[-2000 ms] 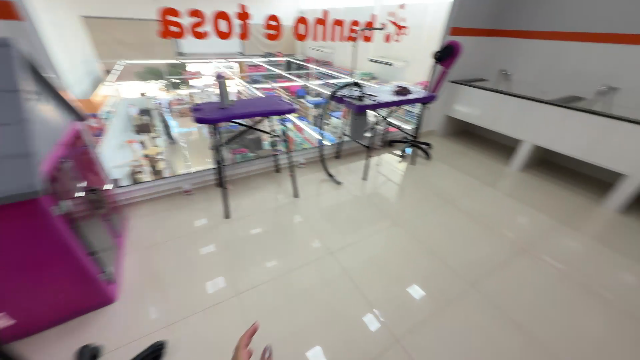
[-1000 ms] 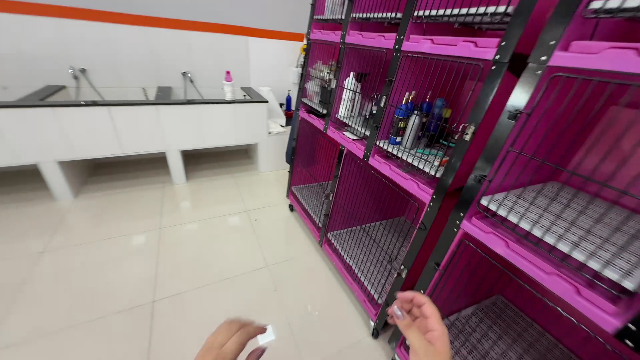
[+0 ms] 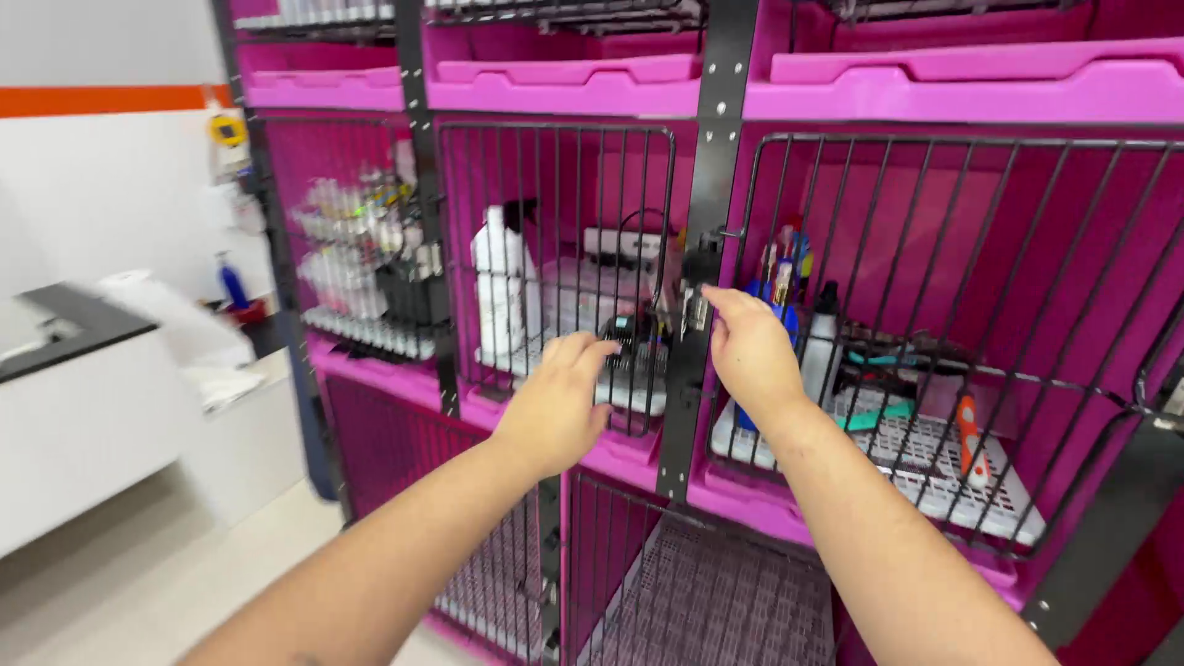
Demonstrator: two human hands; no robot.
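My right hand (image 3: 751, 350) is at the metal latch (image 3: 696, 310) on the black post between two pink cages, fingertips on or very near it. My left hand (image 3: 558, 404) is in front of the middle cage's wire door (image 3: 560, 268), fingers bent; whether it touches the bars is unclear. Behind that door stand a white spray bottle (image 3: 498, 282) and dark brushes or combs (image 3: 634, 347). The right cage's wire door (image 3: 925, 370) is closed over a grey bottle (image 3: 820, 351), a teal-handled tool (image 3: 874, 416) and an orange-and-white tool (image 3: 969, 439) on a white grate.
The left cage (image 3: 365, 250) holds many small clear containers. Larger cages with grated floors (image 3: 712, 592) lie below. Pink trays (image 3: 971, 83) run above. At the left are a white counter with a dark top (image 3: 74, 324), a white cloth (image 3: 185, 324) and a blue pump bottle (image 3: 231, 282).
The view has swung from the window and tables to the cages, now much closer. Both hands have risen from the lower edge to the cage fronts; the white item earlier at my left hand is not visible there.
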